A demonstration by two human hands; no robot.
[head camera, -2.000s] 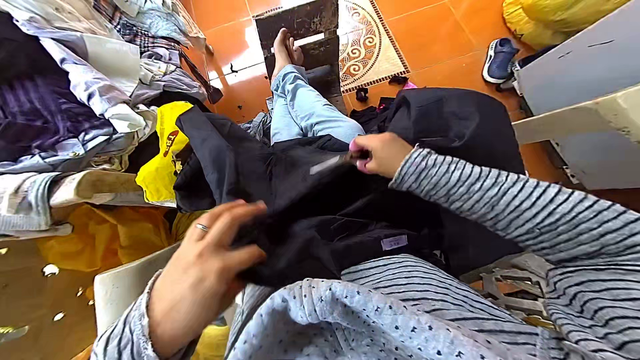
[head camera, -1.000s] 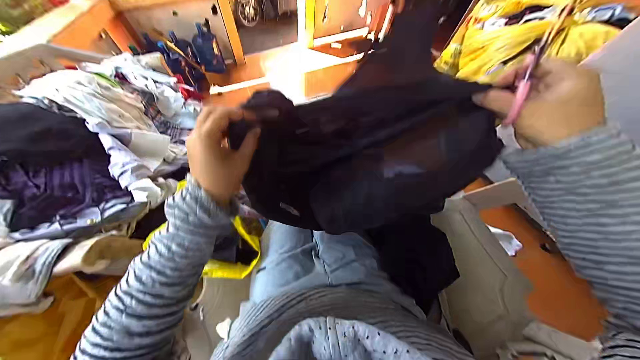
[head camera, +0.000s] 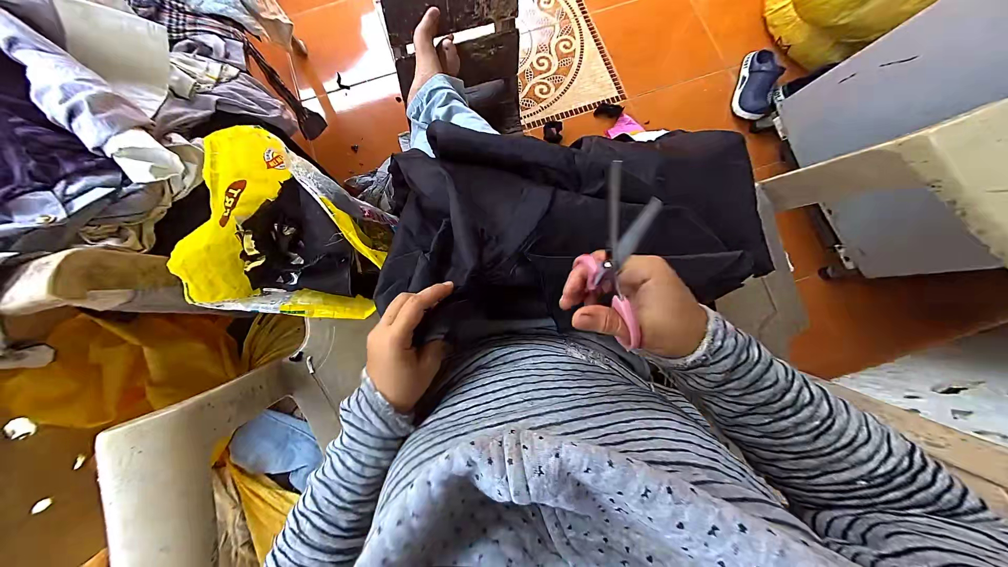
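A black cloth garment lies spread over my lap, its folds reaching to the right over the chair's side. My left hand rests at the garment's near left edge, the fingers on the cloth and partly curled around it. In my right hand is a pair of scissors with pink handles, finger and thumb in the loops. The blades stand apart and point away from me, above the black cloth. A yellow plastic bag with black contents sits just left of the garment.
A white plastic chair's arm is at the near left, another at the right. Piled clothes fill the upper left. Beyond my feet are a dark wooden board and orange floor tiles. A blue shoe lies near a grey panel.
The black garment, held up between both hands a second ago, now lies on my lap. My right hand has come down with the scissors, whose blades are now apart. The view has tilted down.
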